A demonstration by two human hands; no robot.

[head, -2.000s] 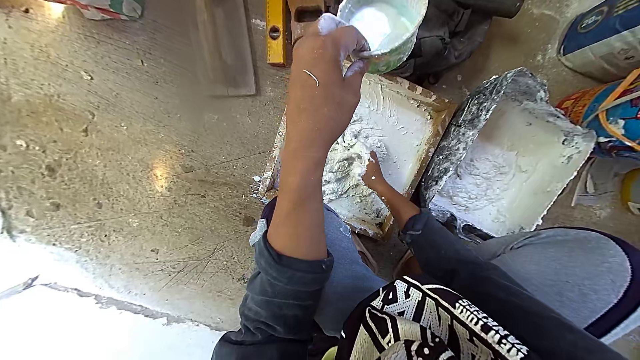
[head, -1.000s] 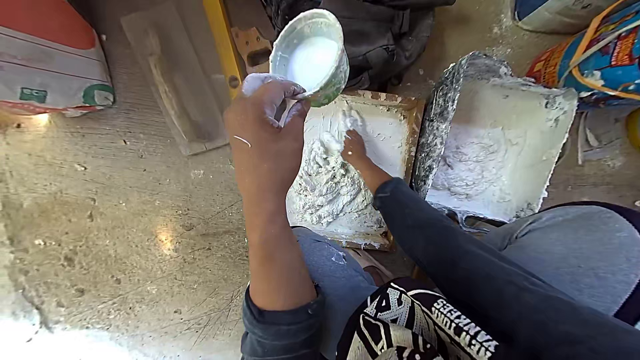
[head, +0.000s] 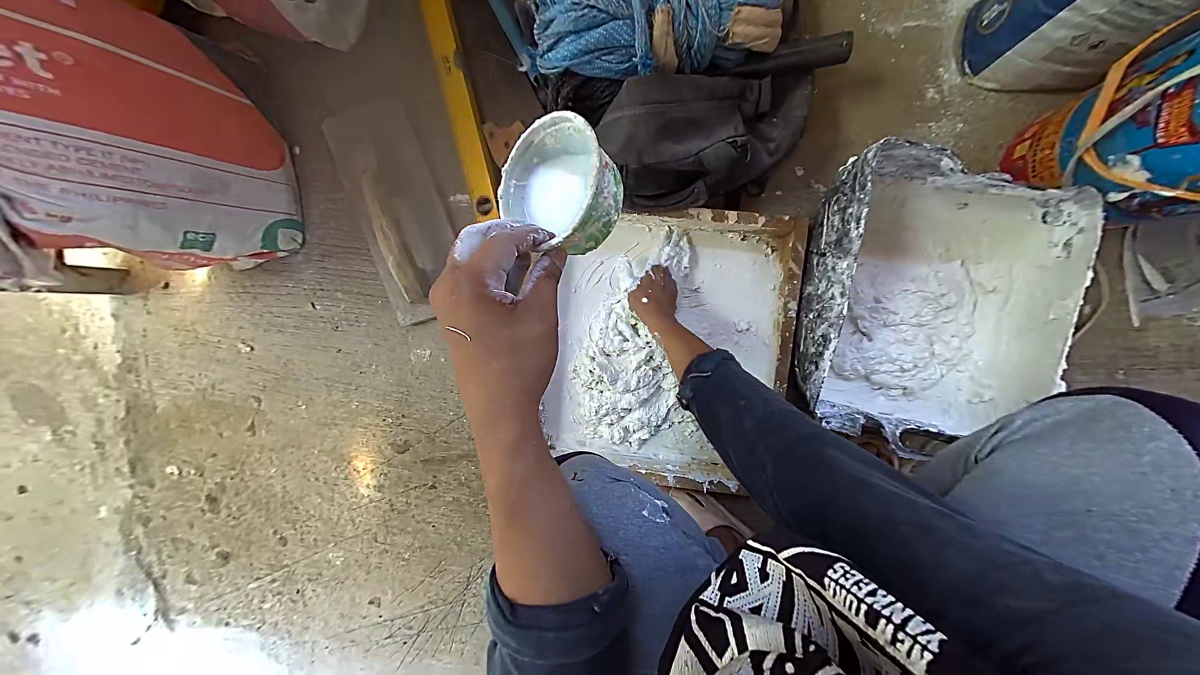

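Note:
My left hand (head: 511,281) pinches the near rim of a small bowl (head: 600,202), its outside speckled with green and white. White matter shows inside it. The bowl is above the far left corner of a shallow wood-edged tray (head: 790,300). Lumpy white paste (head: 623,384) lies heaped in the tray. My right hand (head: 654,295) reaches in at the paste's far end, fingers curled against a white clump (head: 671,253); whether it grips a tool there is hidden. White residue coats my left thumb and fingers.
Right of the tray stands a crusted container (head: 975,216) with white material. A yellow spirit level (head: 459,103), a flat float (head: 389,206) and a cement bag (head: 141,150) lie to the left. Beyond are a dark bag (head: 703,131), blue cord (head: 600,37) and a blue sack (head: 1144,122).
My right hand has moved from the tray's right side toward its far end. The bowl, still in my left hand, has shifted left relative to the tray. The view has also shifted.

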